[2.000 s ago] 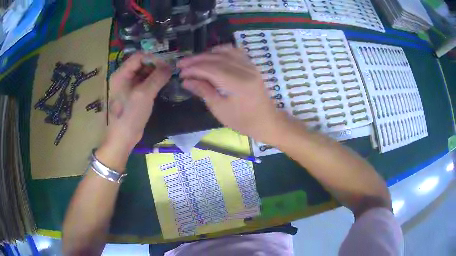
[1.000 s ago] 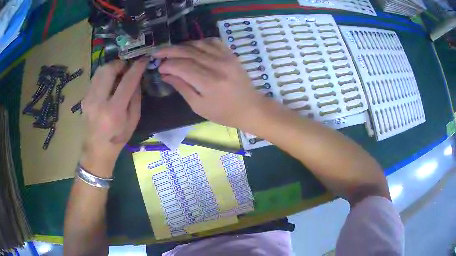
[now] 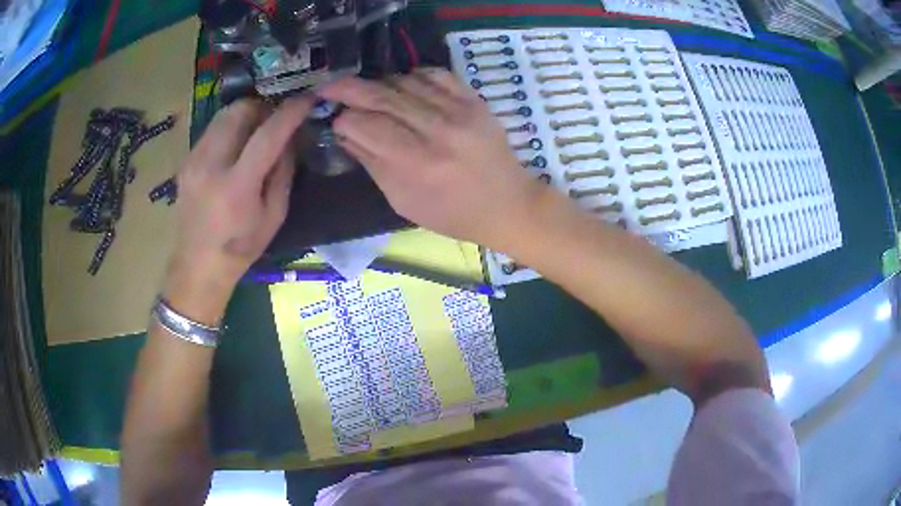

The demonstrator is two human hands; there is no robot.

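Observation:
My left hand (image 3: 233,183) and my right hand (image 3: 435,148) meet at the round silver fixture (image 3: 328,156) below the dark bench press (image 3: 296,69). My fingertips are close together over the top of the fixture, with thumbs and index fingers bent inward. Any small workpiece between them is hidden, so I cannot tell what they hold. The white parts tray (image 3: 726,225) lies to the right, partly behind my right forearm. Its left column shows dark round ends; the other slots look tan. Dark loose parts (image 3: 104,183) lie heaped on the cardboard sheet (image 3: 84,306) at left.
A second white tray (image 3: 780,163) lies at far right. Yellow and white label sheets (image 3: 375,366) lie in front of the machine, with a purple-and-dark pen (image 3: 435,282) across them. Stacked boards (image 3: 20,366) stand at far left. More trays and stacked sheets (image 3: 800,18) are at the back right.
Both hands have stayed at the fixture, with the left turned more palm-down than two seconds ago. The fingertips have shifted slightly over the fixture. The whole view has also shifted a little.

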